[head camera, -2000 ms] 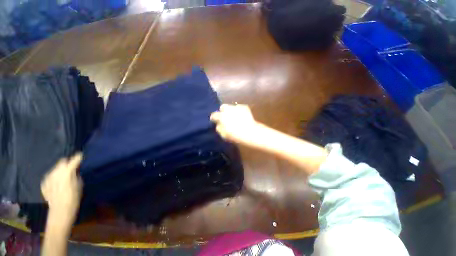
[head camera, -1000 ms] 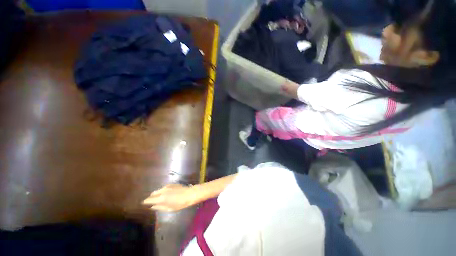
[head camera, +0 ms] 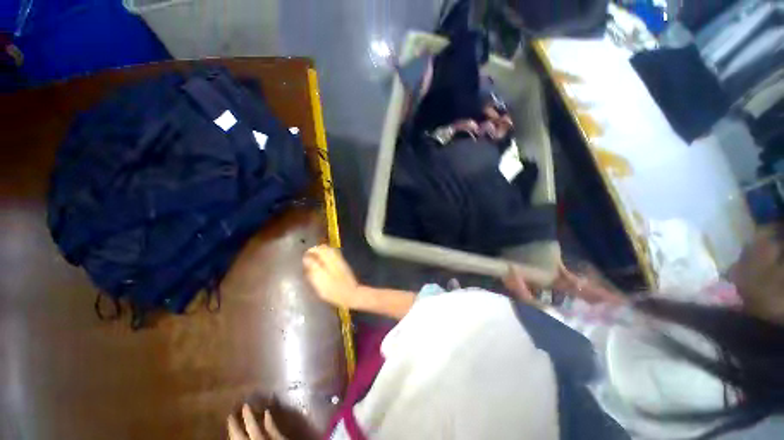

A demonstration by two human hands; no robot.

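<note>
A loose rounded pile of dark navy garments point(head camera: 172, 189) lies on the brown worktable point(head camera: 52, 369), with small white tags on top and thin cord-like ends hanging toward me. My right hand point(head camera: 331, 277) is empty, its fingers loosely curled, over the table's yellow edge, to the right of and below the pile and apart from it. My left hand point(head camera: 254, 425) shows only as spread fingers at the bottom edge; the rest is cut off and no cloth shows in it.
A grey-white bin point(head camera: 447, 256) with dark and some pink cloth stands beyond the yellow edge. A person with long dark hair point(head camera: 701, 335) has hands at its rim. A blue bin point(head camera: 86, 39) is top left. A pale table point(head camera: 670, 163) with a dark cloth is at right.
The view has swung right and down from the stack, past the loose pile. The bin and person's hands now show nearer the centre. My left fingers have come into view at the bottom.
</note>
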